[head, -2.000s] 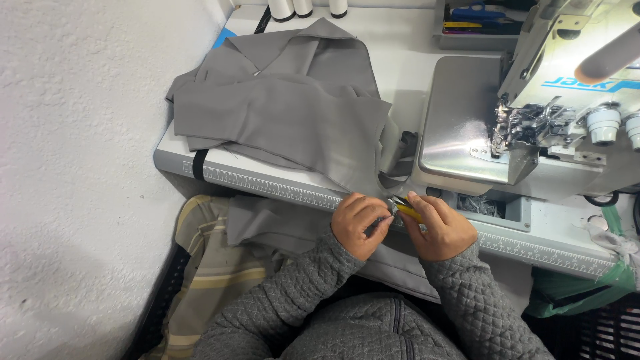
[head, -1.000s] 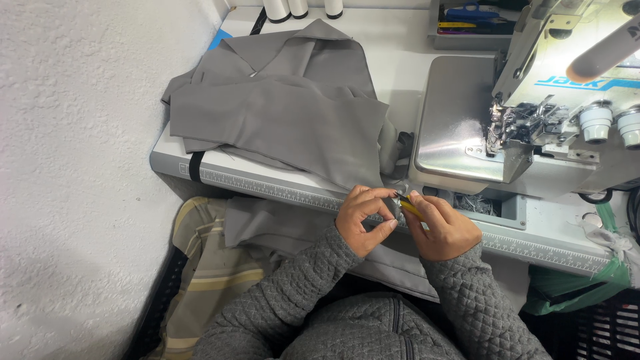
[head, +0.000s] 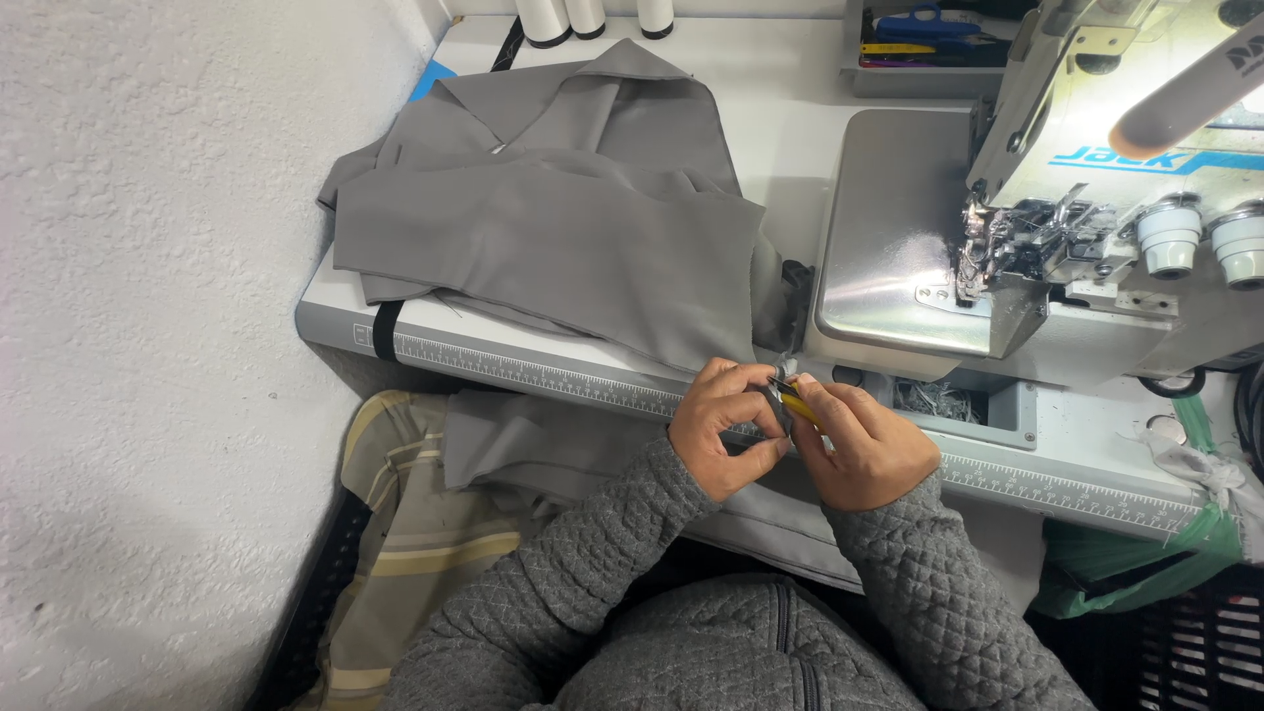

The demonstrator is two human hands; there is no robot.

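Note:
My right hand (head: pixel 864 434) grips small yellow-handled thread snips (head: pixel 802 407), their dark blades pointing up and left. Close beside it, my left hand (head: pixel 726 425) pinches the edge of the grey fabric between thumb and fingers, by the blade tips. Both hands are over the table's front edge. A grey fabric garment (head: pixel 553 237) lies folded on the table to the upper left, its lower right corner reaching toward my hands. More grey fabric (head: pixel 513 444) hangs below the table edge over my lap. What exactly the blades touch is too small to tell.
A Jack overlock sewing machine (head: pixel 899 237) stands at the right, with a scrap-filled recess (head: pixel 943 400) before it. A measuring tape strip (head: pixel 1066 494) runs along the table edge. Thread cones (head: pixel 656 15) and a tool tray (head: pixel 928 84) stand behind. A green bag (head: pixel 1116 568) hangs at the right.
My left hand's fingers have shifted slightly near the snips, its thumb and fingers forming a rounder loop than two seconds ago. My right hand keeps the snips in nearly the same place.

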